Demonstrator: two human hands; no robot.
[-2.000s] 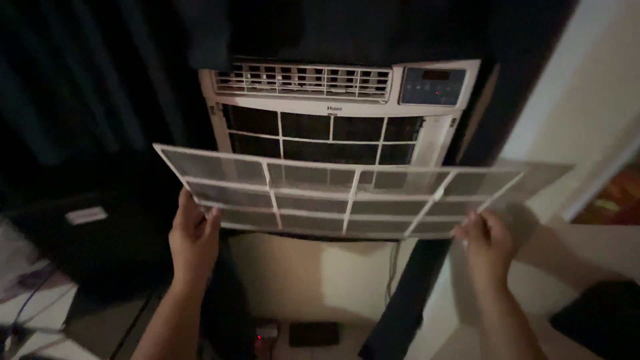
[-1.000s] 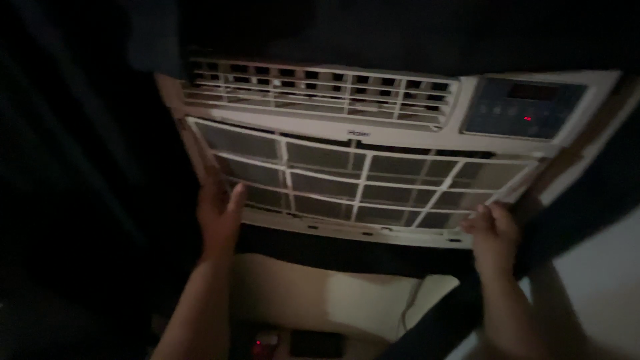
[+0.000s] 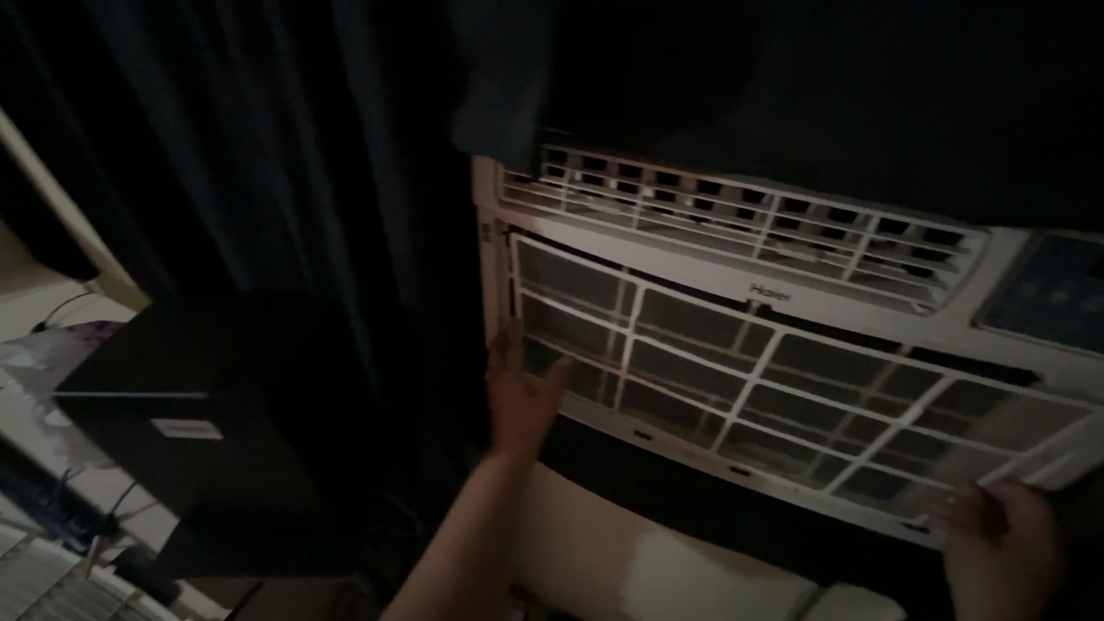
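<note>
A white-framed mesh air filter (image 3: 750, 379) lies across the open front of a Haier window air conditioner (image 3: 604, 246), below its louvred air outlet (image 3: 776, 228). My left hand (image 3: 524, 392) is at the filter's left edge, thumb over the mesh and fingers against the side. With bent fingers, my right hand (image 3: 1000, 526) grips the filter's lower right corner. The filter's top edge sits slightly off the housing, with a dark gap above it. At the far right is the control panel (image 3: 1048, 289), only partly in view.
Dark curtains (image 3: 259, 155) hang at the left and over the unit's top. A black box-shaped object (image 3: 172, 423) with a small pale label stands at the lower left, beside cables and a plastic bag (image 3: 47, 371). A pale surface (image 3: 673, 561) lies below the unit. The light is dim.
The filter, held out in front of the unit two seconds ago, has moved up against its front between both hands. The view has swung to the left.
</note>
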